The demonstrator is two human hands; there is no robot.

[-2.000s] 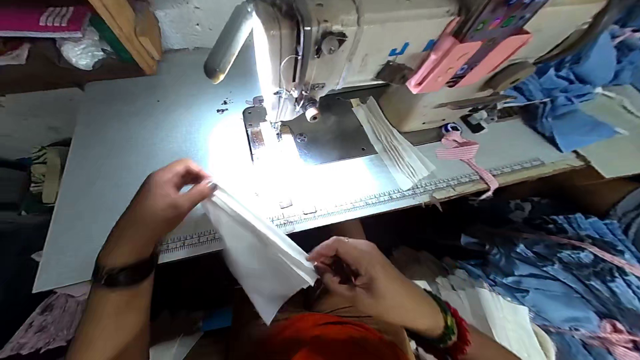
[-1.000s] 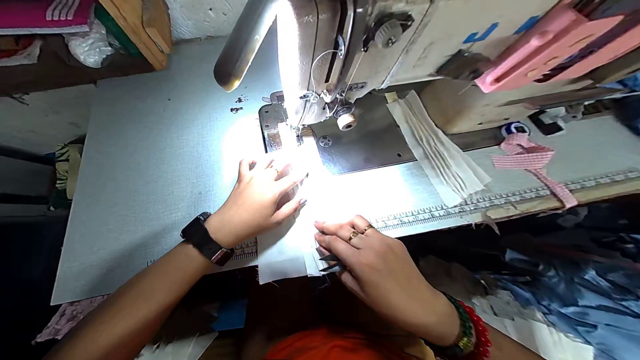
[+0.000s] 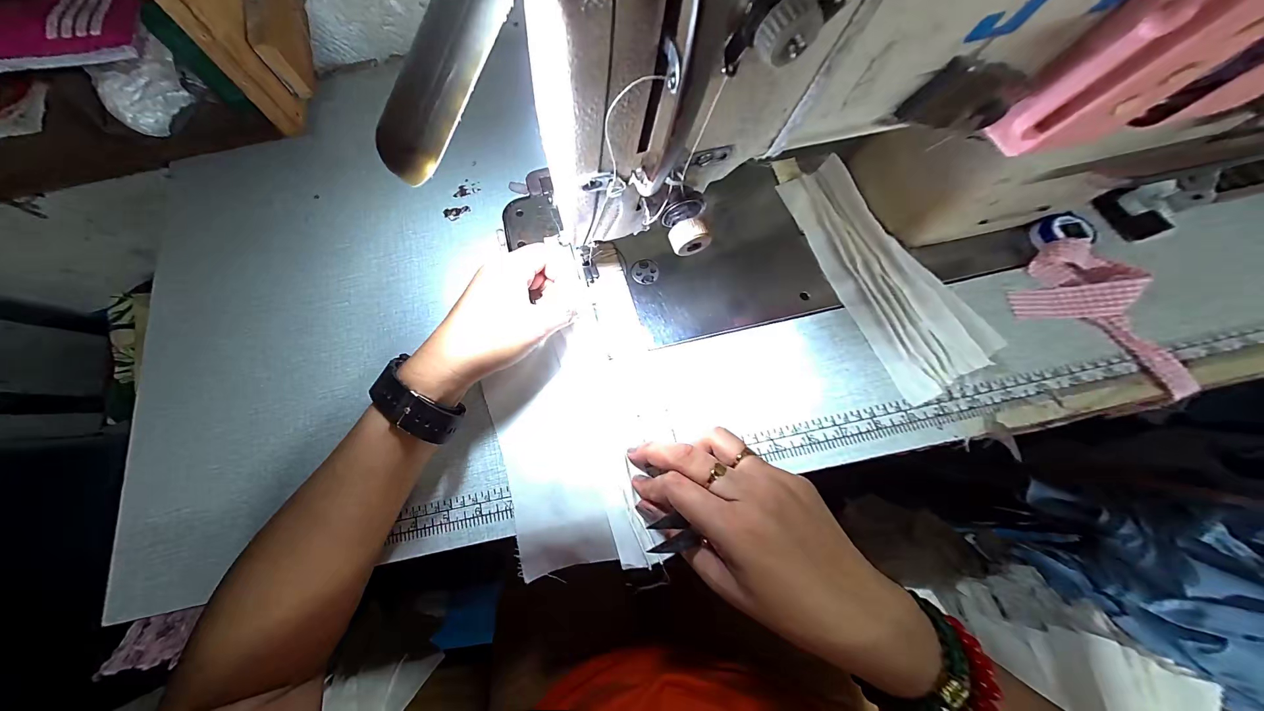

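A white fabric piece (image 3: 563, 494) lies on the sewing machine table, its far end at the presser foot (image 3: 590, 267) under a glaring lamp. My left hand (image 3: 513, 306), fingers bent, is beside the needle area at the cloth's far end; glare hides what its fingertips grip. Near the table's front edge my right hand (image 3: 731, 504) holds the folded right side of the fabric, and the dark pointed blades of a small cutting tool (image 3: 674, 534) stick out below its fingers. A pleated white fabric strip (image 3: 889, 286) lies on the machine bed to the right.
The sewing machine head (image 3: 632, 89) rises ahead, with a grey cylindrical part (image 3: 439, 94) at its left. A printed measuring scale (image 3: 859, 425) runs along the front edge. Pink gingham ribbon (image 3: 1081, 291) and a pink plastic holder (image 3: 1116, 79) are right. Blue fabric (image 3: 1155, 583) is piled below.
Two seconds ago both hands held the white fabric up before the table; it now lies flat at the needle. Since one second ago, my left hand's spread fingers have bent. The view has come closer.
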